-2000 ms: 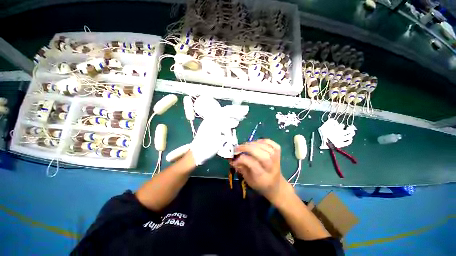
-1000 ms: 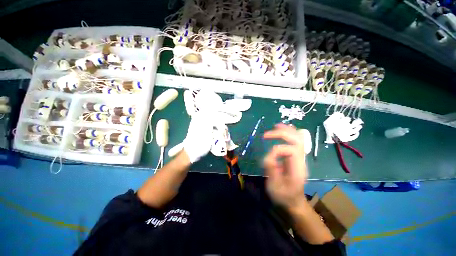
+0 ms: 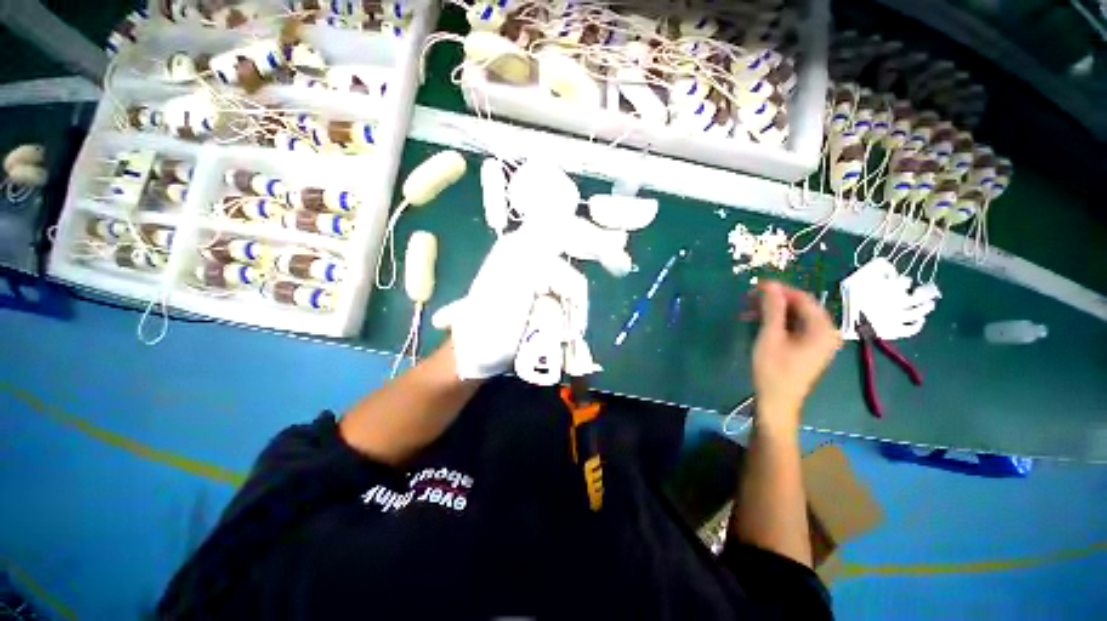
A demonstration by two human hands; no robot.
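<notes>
My left hand [image 3: 507, 294], in a white glove, holds a small white part [image 3: 541, 345] near the bench's front edge. Long-nose pliers [image 3: 585, 443] with orange-and-black handles hang by that hand, jaws towards it; what supports them is unclear. My bare right hand [image 3: 793, 343] is at the front of the small white parts pile [image 3: 761, 249], thumb and fingertips close together; whether they pinch a bit cannot be told. White rounded covers [image 3: 624, 212] lie beyond my left hand. A blue pen-like tool [image 3: 648, 297] lies between my hands.
Two cream oval bodies [image 3: 420, 266] with cords lie left. A divided white tray [image 3: 351, 291] and a deeper pale bin [image 3: 801, 155] hold banded cores. Red-handled pliers [image 3: 872, 374], a spare white glove [image 3: 890, 300] and a clear bottle [image 3: 1016, 331] lie right. An open carton [image 3: 840, 495] is below.
My right hand has left my left hand and the pliers and moved right to the small white parts. My left hand stays closed on the white part. The view has shifted.
</notes>
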